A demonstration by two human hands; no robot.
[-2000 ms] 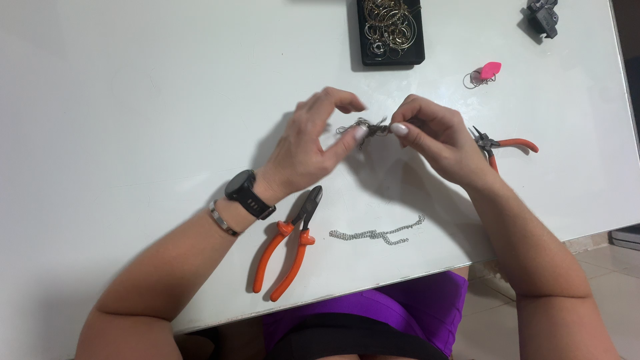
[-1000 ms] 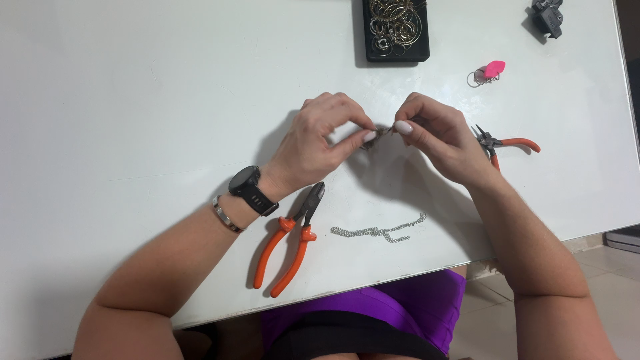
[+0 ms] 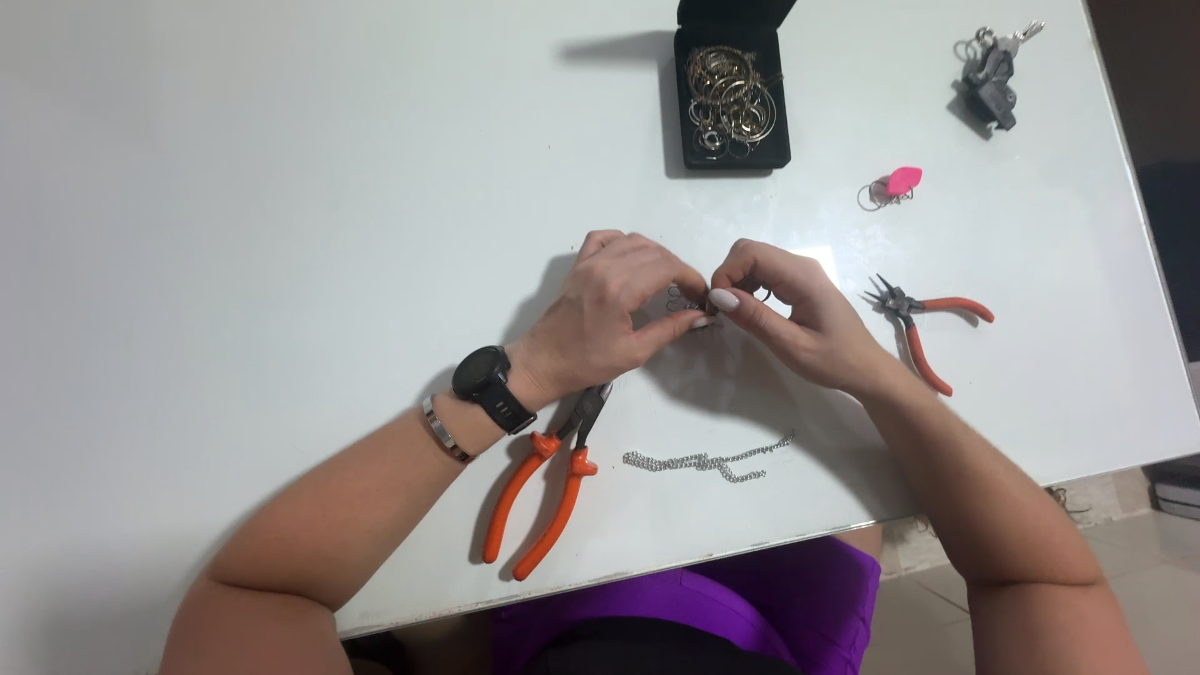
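Note:
My left hand (image 3: 623, 305), with a black watch and a metal bracelet at its wrist, pinches small metal rings (image 3: 682, 300) between thumb and index finger. Close beside it, my right hand (image 3: 787, 305) has its thumb and index finger on the same piece; part of a dark ring shows by its curled fingers. The fingertips hide most of the metalwork. Orange-handled pliers (image 3: 553, 497) lie below my left hand, their jaw tips near its wrist. A silver-coloured chain (image 3: 698, 462) rests to their right. Smaller round-nose pliers (image 3: 923, 314) with orange handles lie spread to the right of my right hand.
A black jewellery box (image 3: 783, 155) stands open at the back, full of rings and hoops. Right of it lie a pink tag (image 3: 905, 181) with metal rings and a dark grey object (image 3: 991, 89) with a metal clip. The table's front edge runs below the chain.
My hands have stayed together over the table. My left fingers, more spread two seconds ago, have drawn in around the metal piece. The pliers and the chain have not moved.

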